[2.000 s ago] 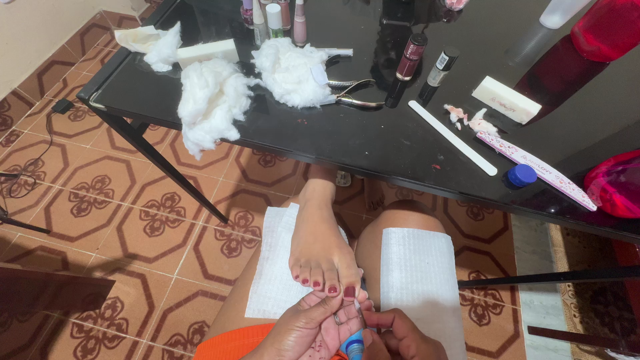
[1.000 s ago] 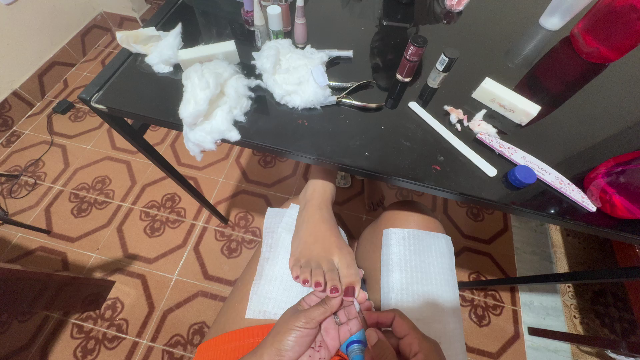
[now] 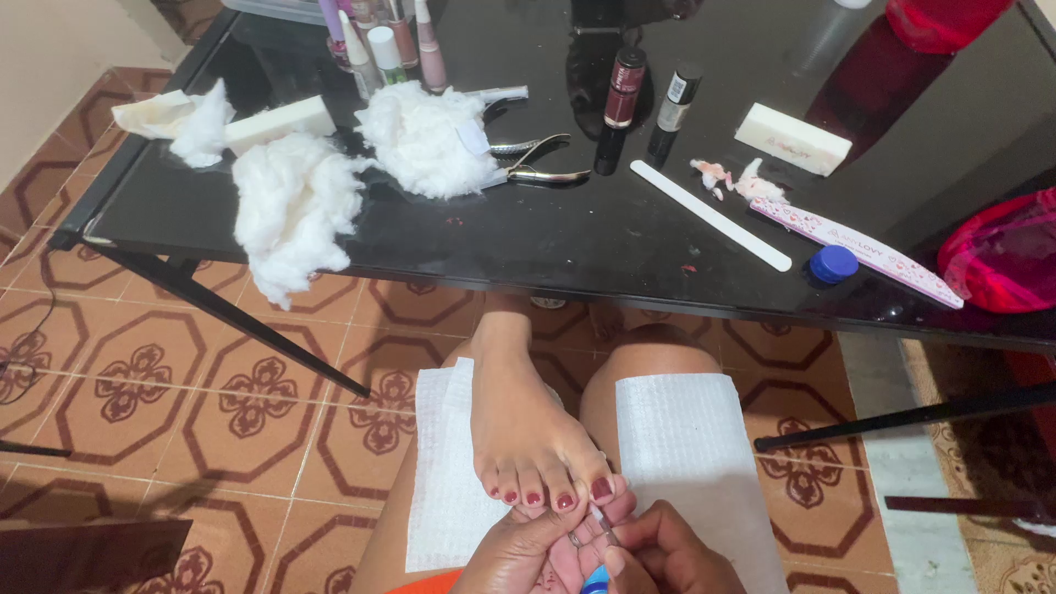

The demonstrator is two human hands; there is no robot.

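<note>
Another person's bare foot (image 3: pixel 528 421), its toenails painted dark red, rests on a white paper towel (image 3: pixel 441 470) over a thigh. My left hand (image 3: pixel 528 544) supports it from below, thumb against the toes, and a small blue container (image 3: pixel 596 581) is at its palm. Between the fingers of my right hand (image 3: pixel 672 553) is a thin pointed stick (image 3: pixel 603 524), its whitish tip beside the big toe. Parts of both hands lie beyond the lower edge. A second paper towel (image 3: pixel 685 445) covers the other thigh.
The black table (image 3: pixel 528 239) carries cotton wool (image 3: pixel 293 206), cuticle nippers (image 3: pixel 549 172), a dark red nail polish bottle (image 3: pixel 624 87), a white nail file (image 3: pixel 709 214), a patterned file (image 3: pixel 858 247), a blue cap (image 3: pixel 833 264), and a white buffer block (image 3: pixel 792 139). A table leg (image 3: pixel 239 322) slants over the tiles.
</note>
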